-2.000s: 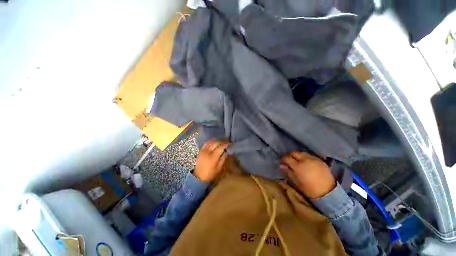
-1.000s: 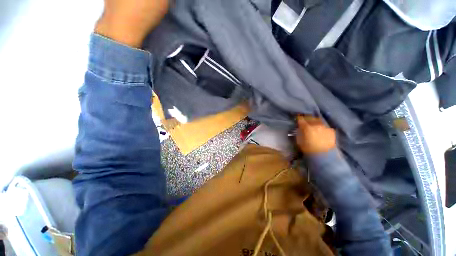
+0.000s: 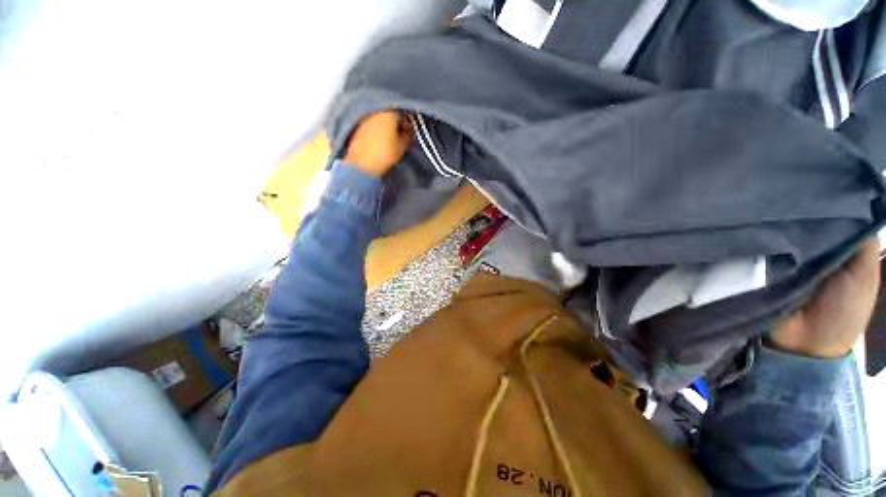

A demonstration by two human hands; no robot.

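Note:
A dark grey garment [image 3: 661, 165] with white trim is stretched between my hands, above my lap. My left hand [image 3: 379, 143] holds its left end at the upper middle of the view; the fingers are partly hidden by the cloth. My right hand [image 3: 834, 303] grips its right end near the right edge; its fingertips are partly hidden. Paired white stripes [image 3: 433, 150] show near my left hand. Pale pieces [image 3: 704, 285] show in the underside of the cloth near my right hand.
More dark garments with white stripes [image 3: 832, 78] lie at the upper right. A cardboard piece [image 3: 297, 186] is left of the cloth. A red object [image 3: 483, 238] shows below it. A taped box [image 3: 175, 367] sits at lower left. The table's front edge [image 3: 849, 427] is at lower right.
My left hand has come down from the upper left and holds the garment's edge. My right hand has moved right with the cloth, which is now spread wide. Earlier both hands were low at my lap.

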